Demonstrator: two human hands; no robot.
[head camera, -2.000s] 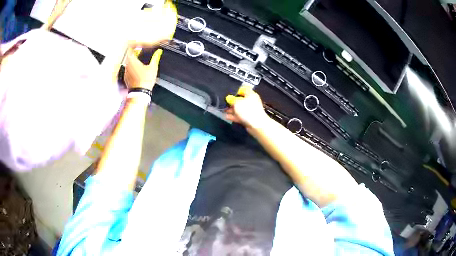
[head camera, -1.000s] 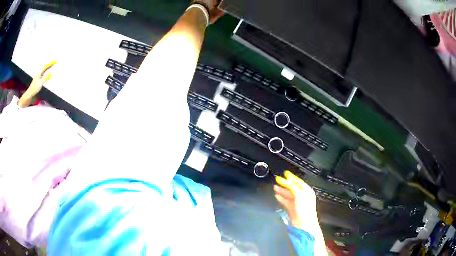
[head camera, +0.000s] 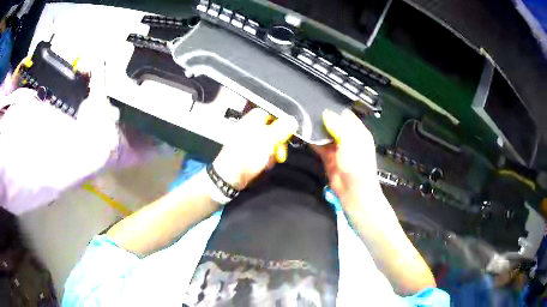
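Note:
A black panel assembly (head camera: 246, 66) is held up in front of me, tilted, with its slotted bar and ring (head camera: 280, 36) on the far edge and its U-shaped recess outline toward me. My left hand (head camera: 255, 144), with yellow finger cots and a bracelet at the wrist, is at the panel's near edge; its fingertips are partly hidden. My right hand (head camera: 348, 147) grips the panel's near right corner, with the yellow-covered thumb on top.
Waiting panels lie on the white sheet (head camera: 204, 123) at left and on the green mat at right (head camera: 426, 141). A person in a pink smock (head camera: 54, 144) at left handles another panel (head camera: 57, 75). A framed tray (head camera: 432, 66) stands at the far side.
My left arm has come back from its far reach across the bench. A panel is now lifted between both hands. The neighbour at left now has a panel in hand.

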